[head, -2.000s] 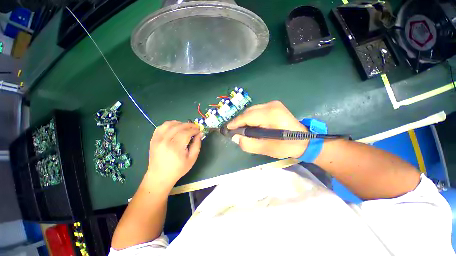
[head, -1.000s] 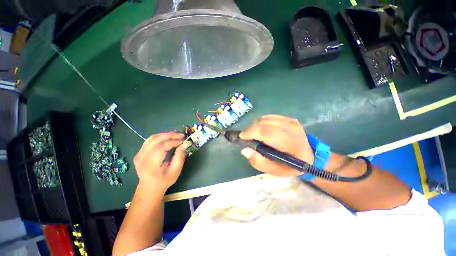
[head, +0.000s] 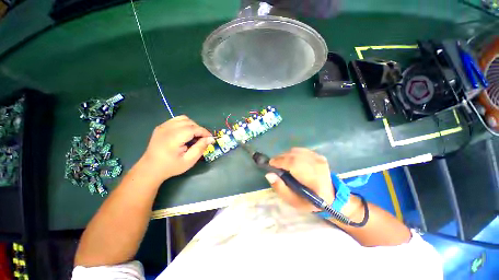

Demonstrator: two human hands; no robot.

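A row of several circuit boards with white, blue and yellow parts and short red wires lies slanted on the green mat. My left hand is at the row's left end, fingers pinched on the thin solder wire, which runs up out of view. My right hand holds the black soldering iron like a pen. Its tip points at the front edge of the row near the middle; whether it touches is unclear. A blue band is round my right wrist.
Loose green boards lie in a pile at left, beside a black divided bin. A grey fume hood hangs behind the row. A small black tray, the iron stand and an orange fan are at right.
The view has shifted, showing more of the right side. Since the oldest frame the iron has tilted, its tip pointing up-left. The left fingers remain near the row's left end with the wire.
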